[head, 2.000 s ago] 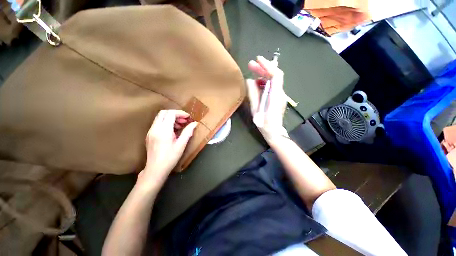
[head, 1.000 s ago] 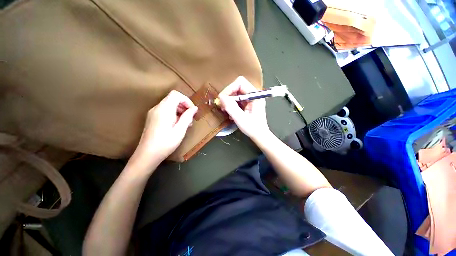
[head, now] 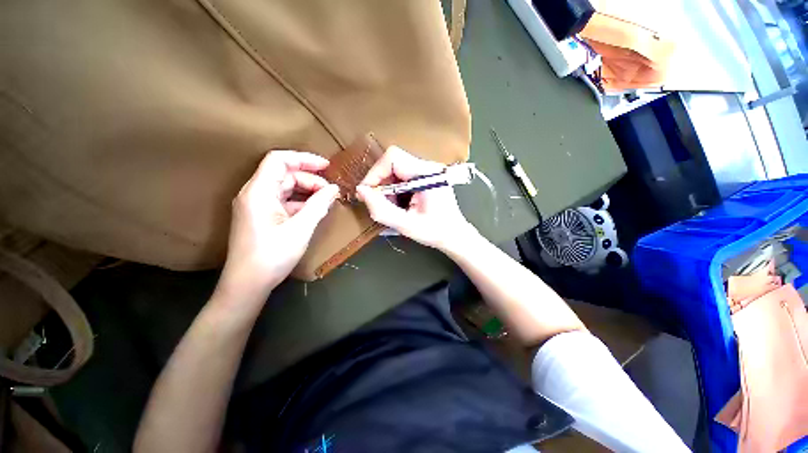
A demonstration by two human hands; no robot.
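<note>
A large tan-brown canvas bag body (head: 204, 124) covers the left and middle of the table. A small reddish-brown stitched leather patch (head: 357, 163) lies near its lower right corner. My right hand (head: 412, 196) holds a slim white and dark pen-shaped tool (head: 425, 182), its front end at the lower edge of the patch. My left hand (head: 282, 212) is at the patch's left edge, thumb and fingertips close together on or near the bag; whether they pinch a thread or fabric is hidden. Leather trim (head: 350, 251) runs along the bag's corner edge.
A yellow-and-black corded tool (head: 521, 175) lies on the dark green table (head: 554, 115) at right. Beyond are a white power strip (head: 551, 44), orange leather pieces (head: 625, 53), a panda-shaped fan (head: 578, 237) and a blue crate (head: 678, 243) of leather scraps. A strap loop (head: 66, 310) lies at lower left.
My right hand came from beside the bag to the patch with the pen-shaped tool. Over the last second its tip moved to the patch's lower edge, and my left hand shifted slightly left.
</note>
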